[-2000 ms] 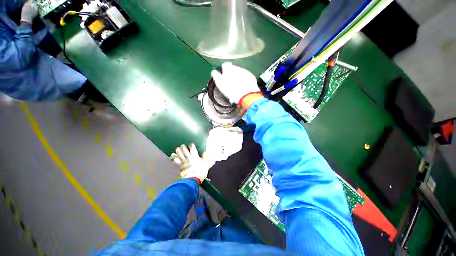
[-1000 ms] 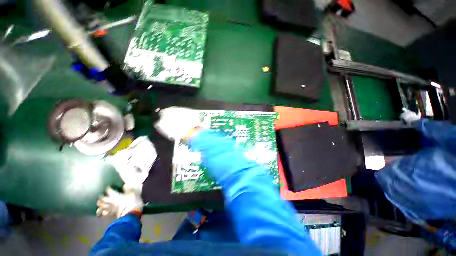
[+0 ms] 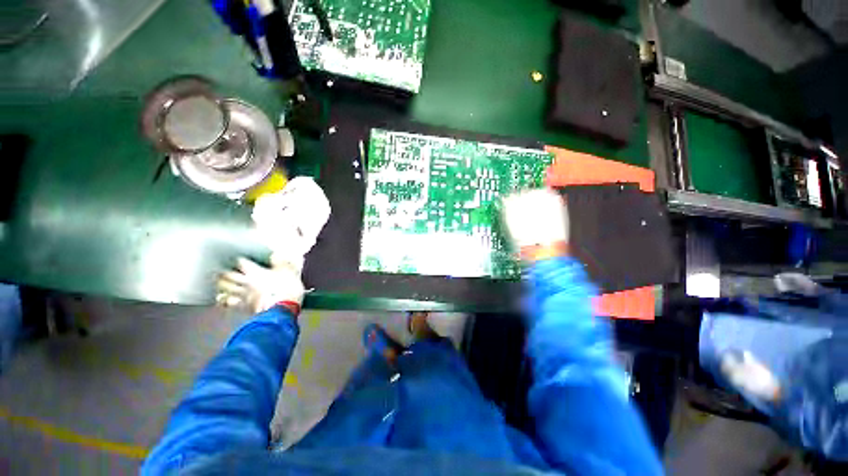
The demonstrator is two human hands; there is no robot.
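Note:
A green printed circuit board (image 3: 437, 204) lies solder side up on a black mat (image 3: 337, 232). My right hand (image 3: 536, 219), in a white glove, is blurred over the board's right end; whether it holds anything cannot be seen. My left hand (image 3: 251, 285), in a cream glove, is at the bench's front edge with its fingers spread. A crumpled white cloth (image 3: 292, 216) touches or lies beside its thumb side. A round silver metal pot (image 3: 228, 149) with a mesh-like top and yellow near its base stands behind the cloth.
A second board (image 3: 367, 42) lies at the back. Black foam pads lie at the back right (image 3: 595, 82) and over an orange-red sheet (image 3: 600, 169) at right. Silver rails (image 3: 721, 206) run at far right. A person's blue sleeve (image 3: 776, 349) shows at right. Bundled cables (image 3: 260, 33) hang at top.
The view has turned from the pot towards the board. My right hand has moved from the pot to the board's left end, then across to its right end. My left hand stays near the cloth.

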